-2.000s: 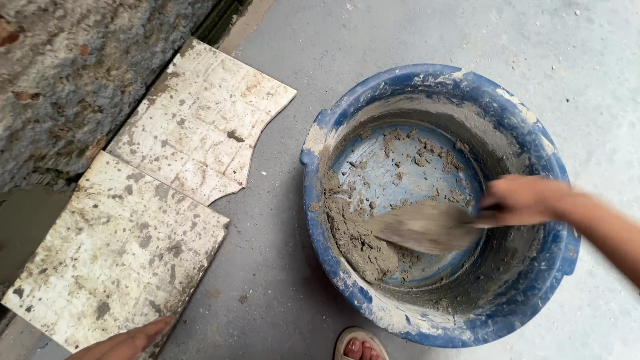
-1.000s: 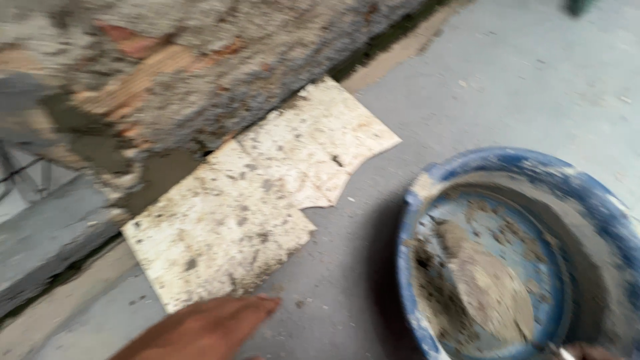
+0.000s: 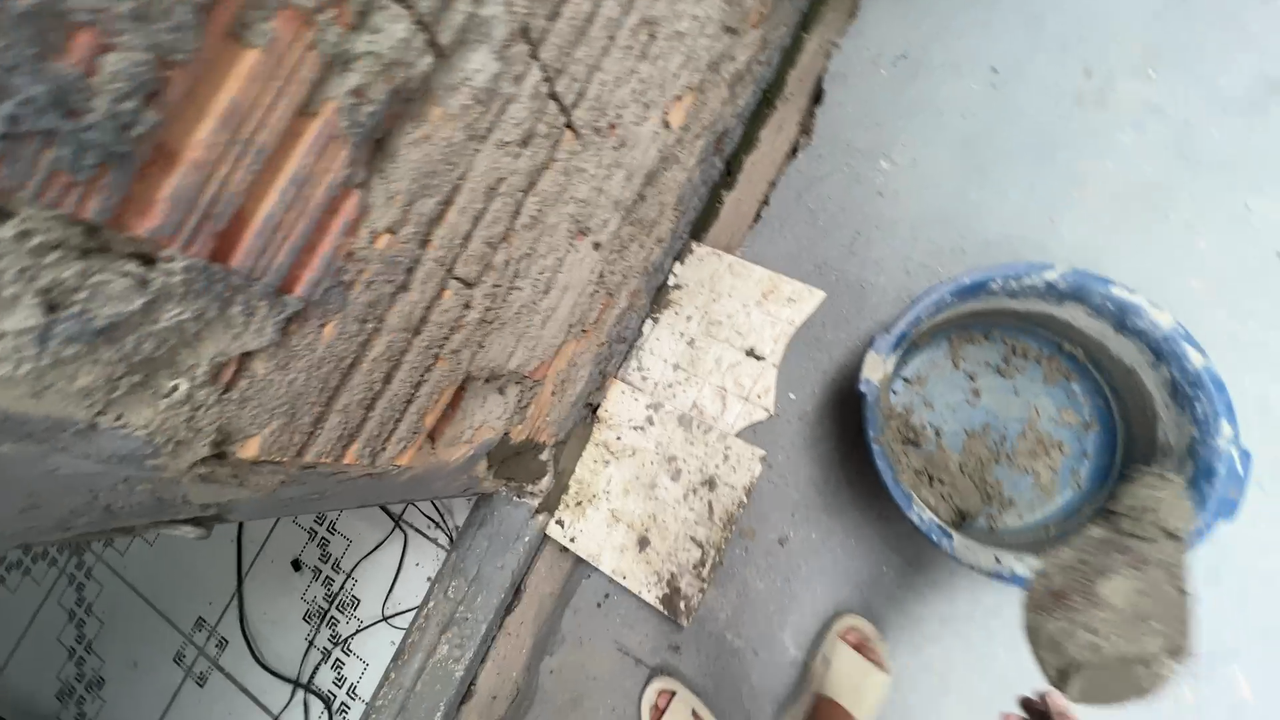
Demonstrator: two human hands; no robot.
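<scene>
A trowel [image 3: 1110, 620] heaped with wet grey mortar hangs over the near rim of a round blue plastic tub [image 3: 1215, 400], blurred at the lower right. Only some fingers of my right hand [image 3: 1040, 706] show at the bottom edge, beside the trowel's lower end; the handle and most of the grip are hidden. More mortar [image 3: 950, 475] lies on the tub's bottom, mainly at its left side. My left hand is out of view.
Two mortar-spotted boards [image 3: 715, 335] [image 3: 655, 500] lie along the foot of a rough wall [image 3: 480, 230] with exposed brick [image 3: 250, 150]. A grey sill [image 3: 460, 600] borders patterned tiles [image 3: 200, 620] with black cables [image 3: 245, 590]. My sandalled feet [image 3: 850, 670] stand at the bottom.
The trowel has come up from inside the tub to over its near rim, carrying mortar. My left hand, earlier beside the near board, has left the view. The view has swung toward the wall.
</scene>
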